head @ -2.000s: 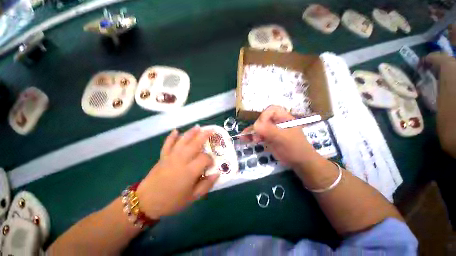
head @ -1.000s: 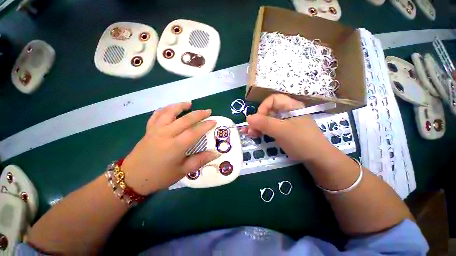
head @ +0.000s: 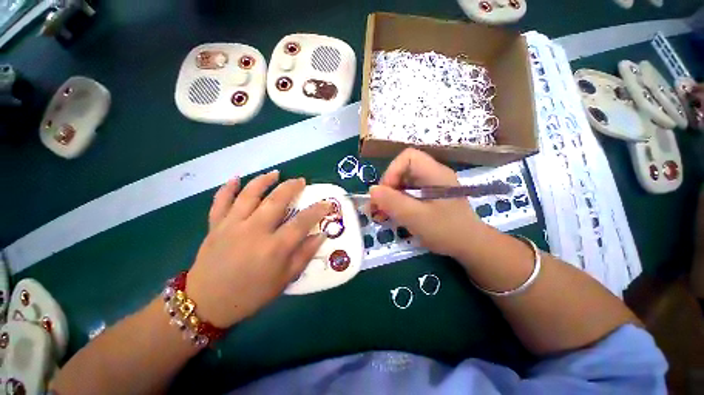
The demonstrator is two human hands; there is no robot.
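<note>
A cream cover (head: 349, 279) with red-copper round details lies on the green bench in front of me. My left hand (head: 258, 231) rests over its left side, fingers spread, thumb and index near the oblong window, holding it. My right hand (head: 417, 202) grips slim tweezers (head: 463, 190) just right of the cover; their tips are too blurred to tell if they hold anything. A white die-cut sheet (head: 502, 224) with dark rounded openings lies under my right hand. Loose white rings lie behind the cover (head: 349, 167) and two more in front of the sheet (head: 402, 298).
An open cardboard box (head: 509, 85) of white rings stands behind my right hand. A stack of long white strips (head: 579, 170) lies right of it. Two covers (head: 221, 83) lie at back left, with more at far left and right. Part of another person's hand (head: 689, 91) shows at right.
The view has shifted. My left index fingertip has moved onto the oblong window area of the cover. My right hand stays beside the cover with the tweezers, which now lie more level.
</note>
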